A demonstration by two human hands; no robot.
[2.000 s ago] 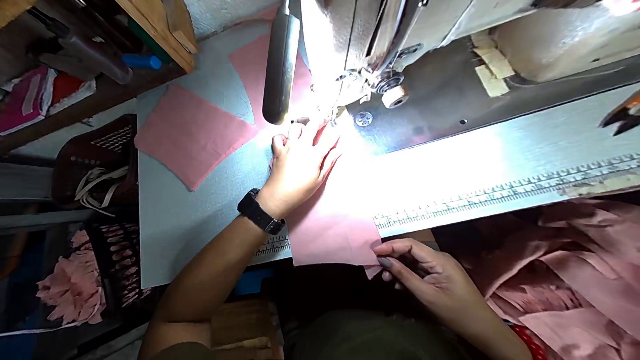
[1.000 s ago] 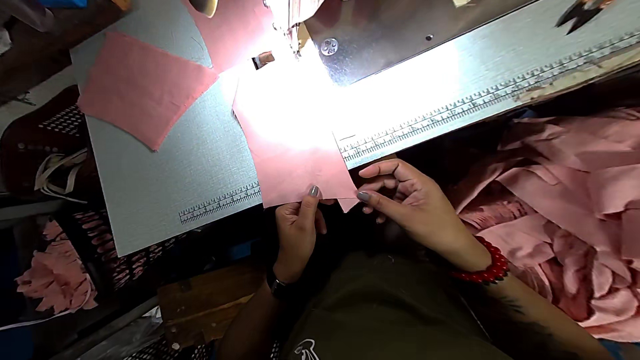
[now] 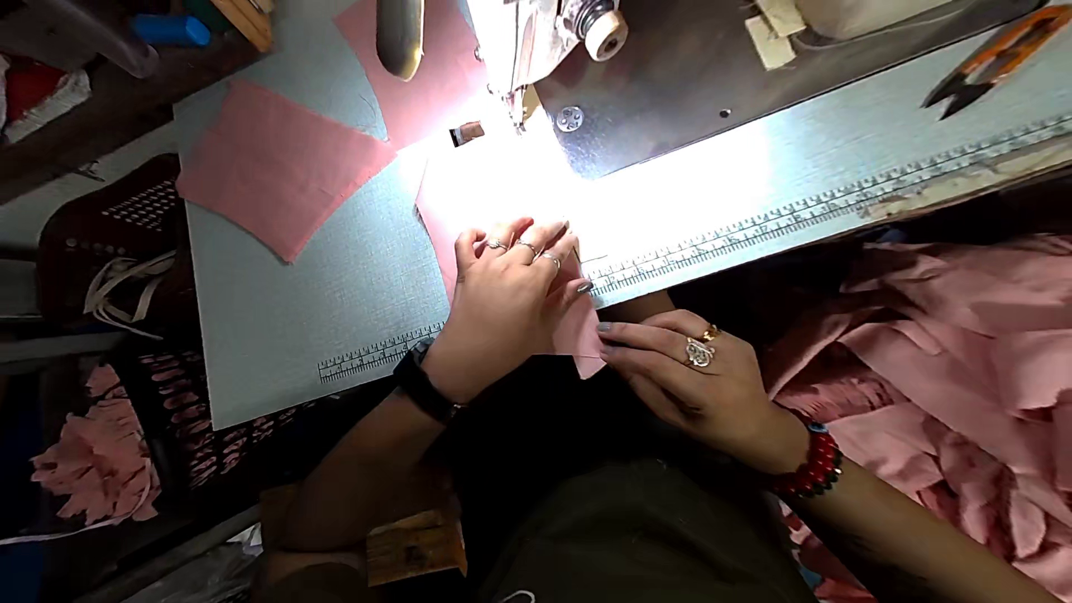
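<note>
My left hand (image 3: 519,289) rests palm down, fingers slightly spread, on a pink fabric piece (image 3: 578,331) at the table's front edge. My right hand (image 3: 695,368) pinches that piece's lower right corner between thumb and fingers. The fabric runs up toward the needle area of a sewing machine (image 3: 536,50), where bright light washes out its far part. Two more pink pieces lie on the table, one at the left (image 3: 285,167) and one behind it (image 3: 419,75), nearer the machine.
A measuring scale (image 3: 712,243) runs along the front of the pale table (image 3: 301,293). Orange-handled thread snips (image 3: 997,63) lie at the back right. Pink fabric (image 3: 946,335) is heaped at the right, below the table. A dark perforated basket (image 3: 126,218) stands at the left.
My left hand has moved from under the fabric's near edge to lie on top of it. My right hand stays at the corner. Earlier, my left hand was up by the needle.
</note>
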